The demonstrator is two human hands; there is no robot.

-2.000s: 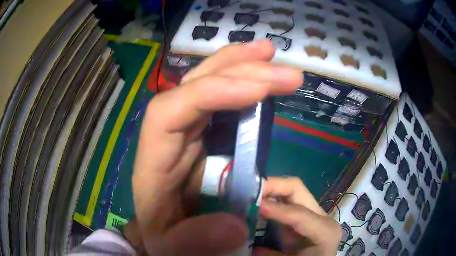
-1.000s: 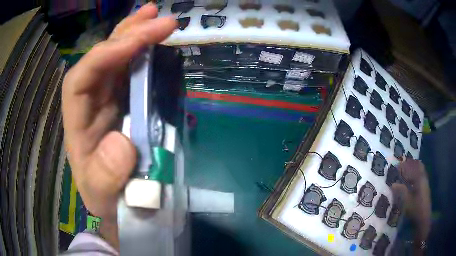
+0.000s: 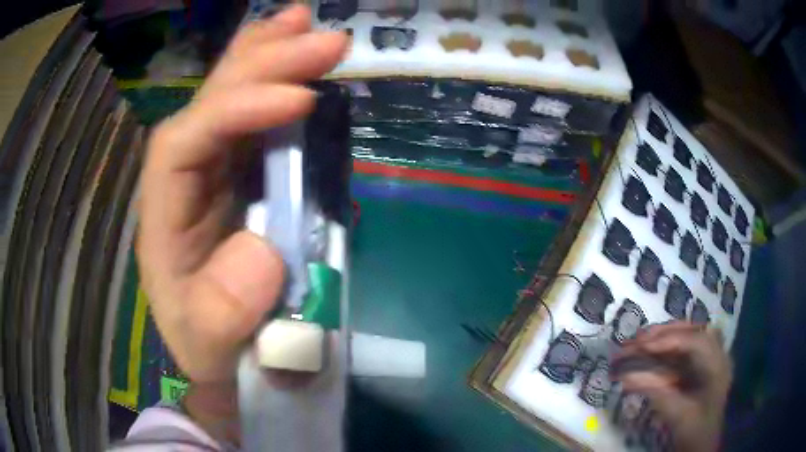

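Observation:
My left hand [image 3: 208,221] is upright at the left, closed around a narrow handheld unit [image 3: 287,212], dark with a grey-blue bar. A green patch [image 3: 323,296] and a cream-white block [image 3: 291,345] show at its lower end. My right hand [image 3: 680,375] is blurred over the lower part of the right foam tray [image 3: 521,375], fingers bent over the small black speakers [image 3: 594,297]. Whether its fingertips hold a part cannot be told. Thin black leads trail from the speakers over the tray's left edge.
The rear foam tray [image 3: 601,86], with tan cut-outs, lies on a shiny dark stack [image 3: 424,124] with white labels. Curved-looking cardboard layers [image 3: 62,247] stand at left. A white strip [image 3: 387,355] lies on the green mat [image 3: 433,265] with red, blue and yellow lines.
My right hand has left the handheld unit and moved to the right tray, now further left and more over it than a second ago. The white block and green patch have come into view.

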